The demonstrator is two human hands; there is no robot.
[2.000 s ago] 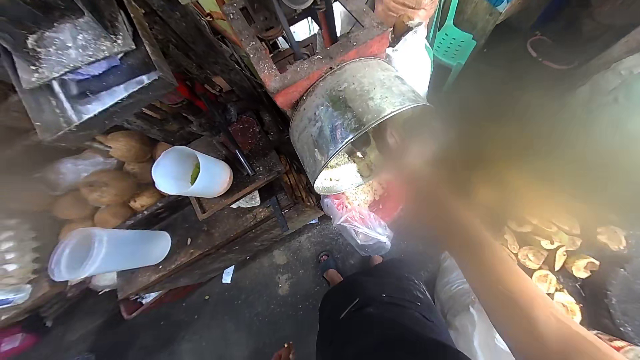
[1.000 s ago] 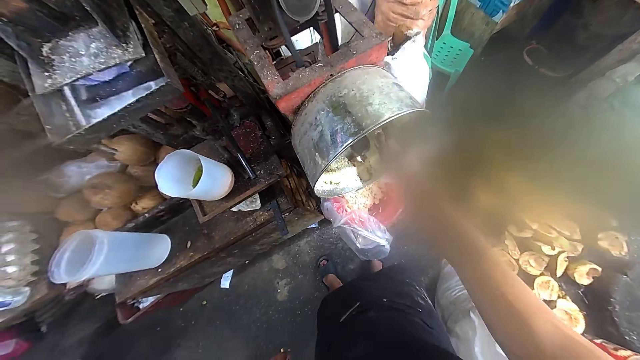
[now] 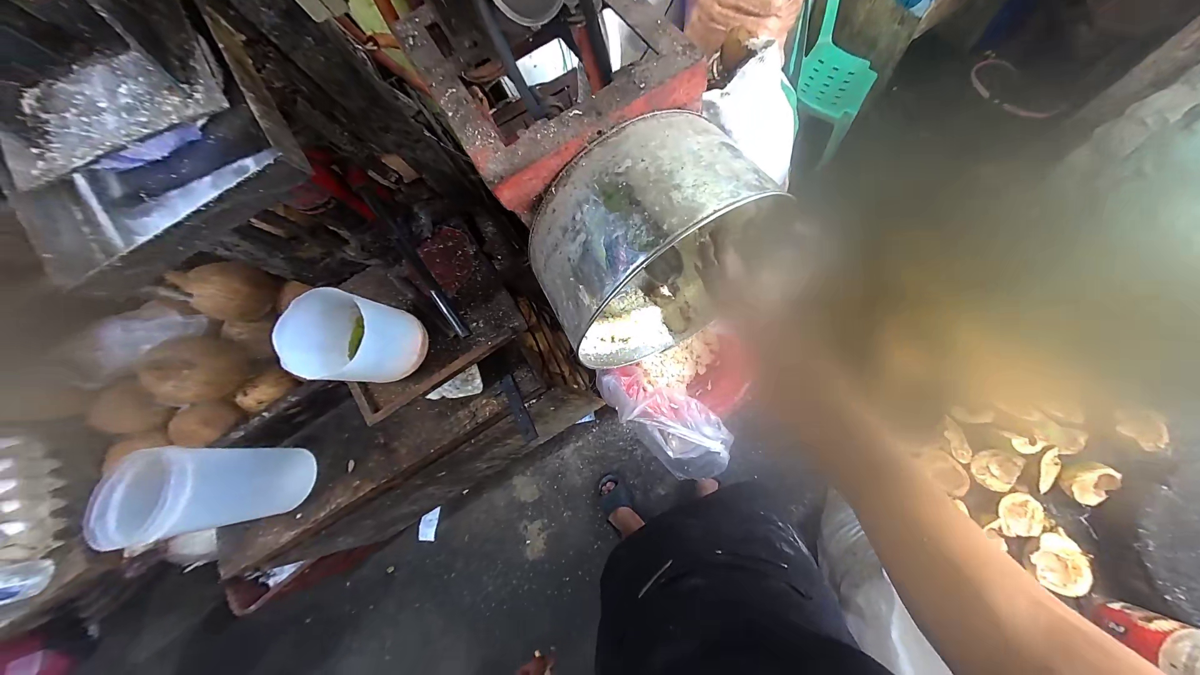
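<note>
A large round metal drum point(image 3: 647, 206), tilted with its mouth to the lower right, holds white grated material point(image 3: 626, 333) that looks like coconut. My right arm reaches up to its mouth; my right hand point(image 3: 764, 272) is badly blurred at the rim, and its fingers cannot be made out. Below the rim, more shreds lie in a red container point(image 3: 727, 375) lined with a clear plastic bag point(image 3: 680, 431). At the bottom edge, fingertips point(image 3: 536, 664) show, probably of my left hand, with the rest out of view.
A red metal frame point(image 3: 600, 122) adjoins the drum. On the left, two white plastic containers point(image 3: 380, 337) point(image 3: 225, 492) and several brown coconuts point(image 3: 197, 370) rest on wooden benches. Several coconut shell pieces point(image 3: 1022, 516) lie at right, past a white sack point(image 3: 867, 572). A green plastic chair point(image 3: 834, 80) stands behind.
</note>
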